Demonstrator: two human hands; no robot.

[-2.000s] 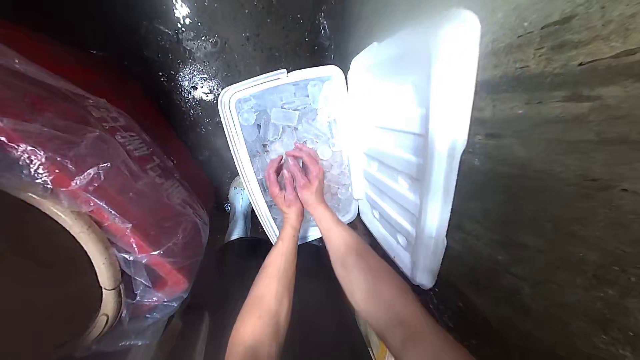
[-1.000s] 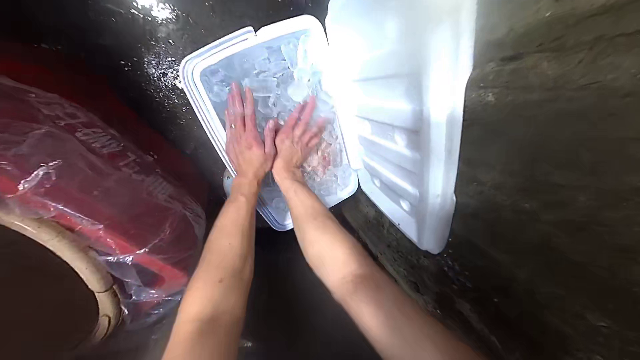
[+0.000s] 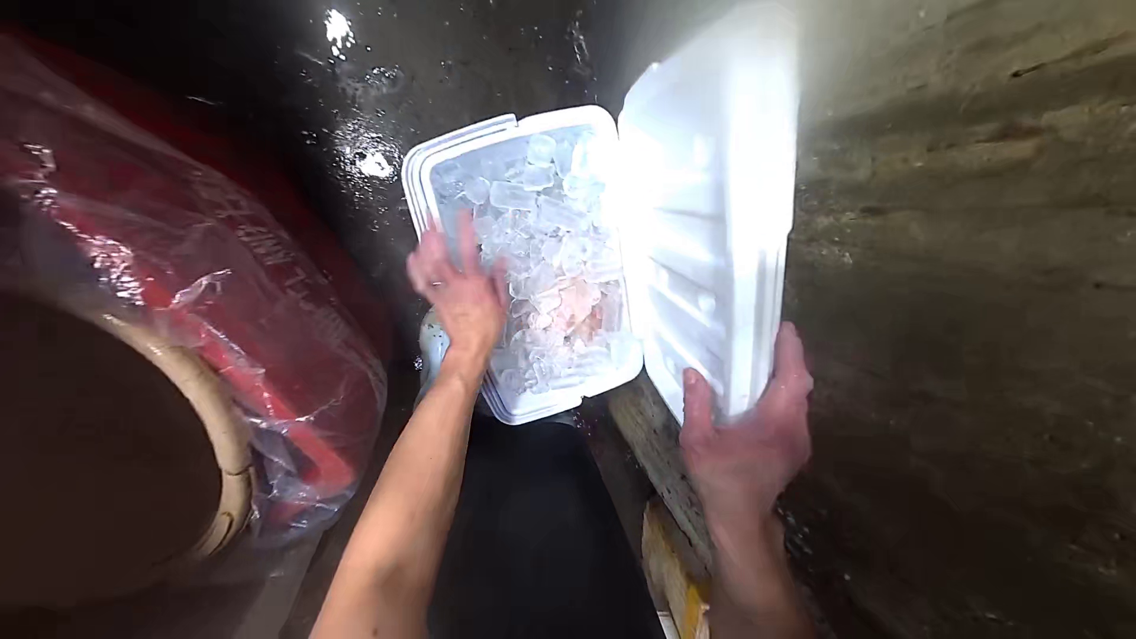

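Observation:
A white plastic cooler box (image 3: 612, 377) stands open on the wet floor, filled with ice pieces (image 3: 550, 213). Something pinkish (image 3: 577, 306), too unclear to name, shows among the ice near the lower right. My left hand (image 3: 461, 288) is over the box's left rim with its fingers apart and nothing in it; whether it touches the rim I cannot tell. The hinged white lid (image 3: 683, 213) is raised on the right side of the box. Its lower corner sits between the thumb and fingers of my right hand (image 3: 750, 435).
At left lies a red item in clear plastic wrap (image 3: 240, 266), bearing writing, beside a curved cane rim (image 3: 191, 382). Wooden pieces (image 3: 666, 461) lie below the lid. Wet dark floor (image 3: 479, 53) surrounds the box, and a stained grey surface (image 3: 958, 311) is at right.
Both hands were together over the ice; they have since parted. My right hand has moved right to the lid and taken hold of it, my left toward the box's left rim.

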